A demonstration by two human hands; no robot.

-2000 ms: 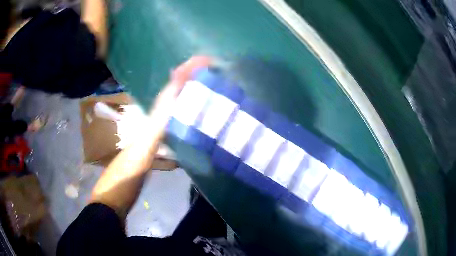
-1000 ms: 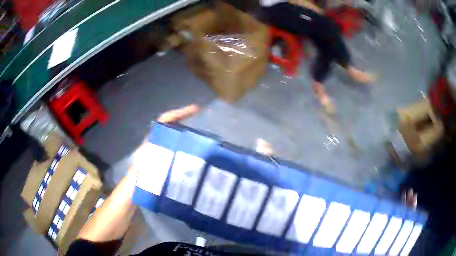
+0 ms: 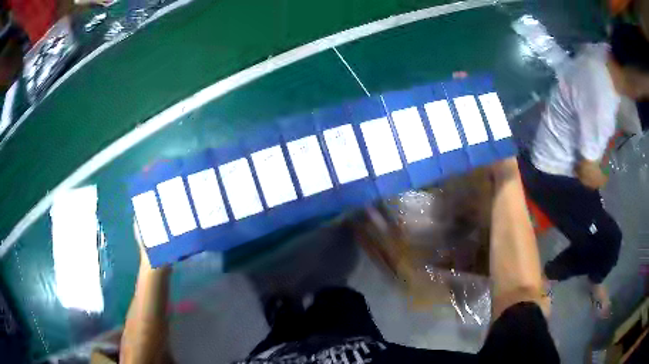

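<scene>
A long row of blue retail boxes with white panels [image 3: 308, 166] is held up in front of me, over the near edge of the green bench. The row slants, its right end farther from me. My left hand [image 3: 148, 257] grips the left end, mostly hidden behind the boxes. My right hand [image 3: 502, 168] grips the right end from the near side, with its fingers largely hidden.
The green bench [image 3: 213, 53] has a pale rail [image 3: 235, 77] along it. A flat white sheet or stack [image 3: 76, 249] lies on it at left. A person in a pale top [image 3: 573, 114] is at right. A brown carton with shiny film [image 3: 445, 234] stands below the boxes.
The view has turned from the floor to the bench. The row of boxes is now over the bench edge, its right end raised in view. Both hands still hold its ends.
</scene>
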